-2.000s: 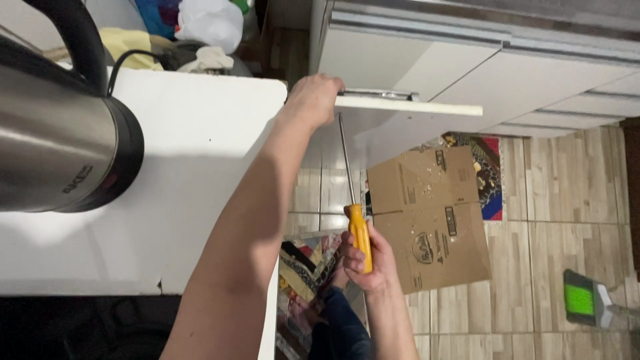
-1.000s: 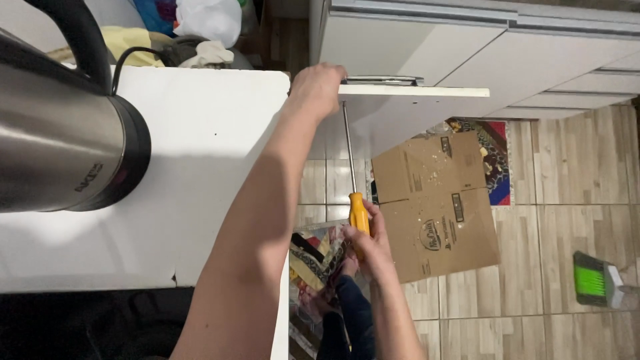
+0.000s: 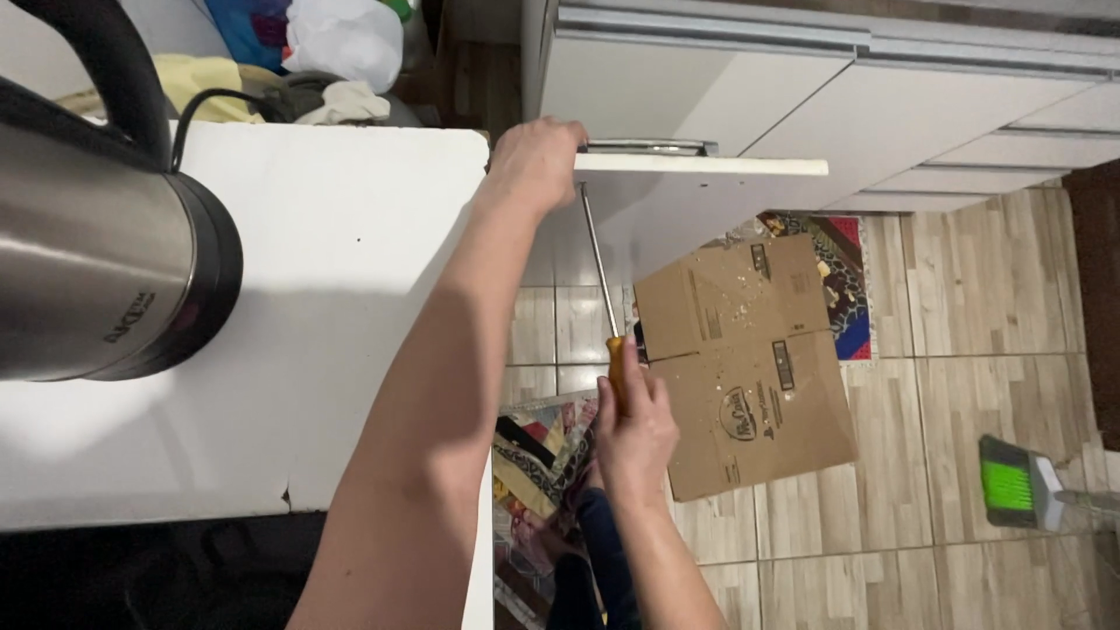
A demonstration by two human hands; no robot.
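Note:
My left hand (image 3: 538, 166) is closed over the top edge of an open white cabinet door (image 3: 700, 166), at the near end of its metal bar handle (image 3: 647, 147). In my right hand (image 3: 637, 420) is a screwdriver (image 3: 618, 367) with a yellow-orange grip, the fingers wrapped around it. Its long shaft points up to the inner face of the door, just below my left hand. The tip meets the door near a small dark spot; whether it sits in a screw cannot be told. Two small holes show farther along the door.
An electric kettle (image 3: 96, 227) stands on the white countertop (image 3: 350, 350) at left. Flattened cardboard (image 3: 744, 367) lies on the tiled floor over a patterned mat (image 3: 849, 289). A brush with green bristles (image 3: 1011, 481) lies at right. White cabinets (image 3: 787, 114) line the far side.
My right hand has shifted on the screwdriver's grip, now covering more of it, with the fingers pointing up along it. My left hand stays on the door edge.

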